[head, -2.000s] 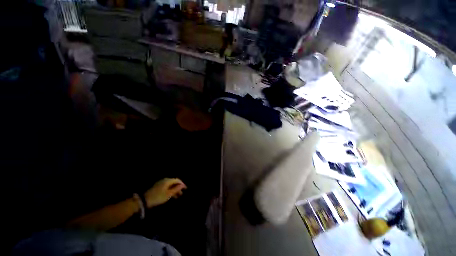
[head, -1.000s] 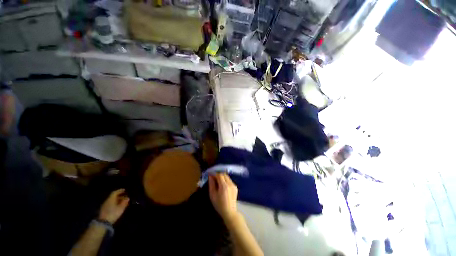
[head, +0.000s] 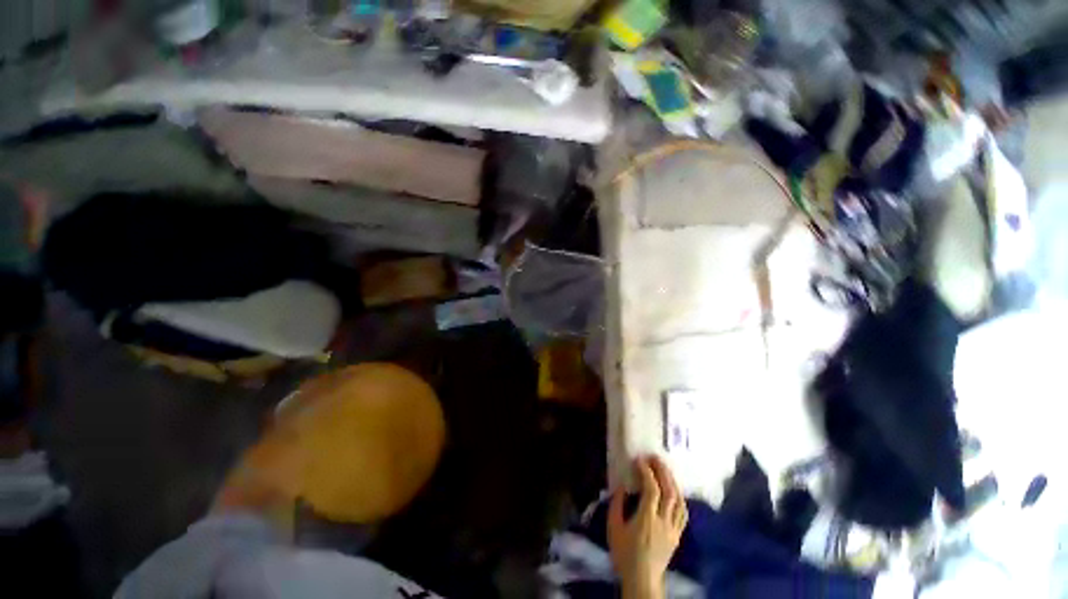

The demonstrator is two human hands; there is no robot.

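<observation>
My right hand [head: 648,523] is at the table's near-left edge, thumb and fingers apart, with nothing visible between them. It lies beside and partly over a navy cloth [head: 750,556], which is cut off by the bottom edge. A round yellow-orange stool seat [head: 372,442] stands low to the left of the table. A blurred orange-tan shape touches the seat's left side; I cannot tell whether it is my left hand or forearm, or part of the stool.
A black cloth heap [head: 896,410] lies on the white table [head: 691,281], with cords and scissors behind it. A pale padded board [head: 252,322] is low at the left. A shelf [head: 351,103] with small items runs across the back.
The view has shifted, bringing the stool and table corner closer. My right hand has left the pale strip on the navy cloth and opened. My left hand is no longer clearly visible.
</observation>
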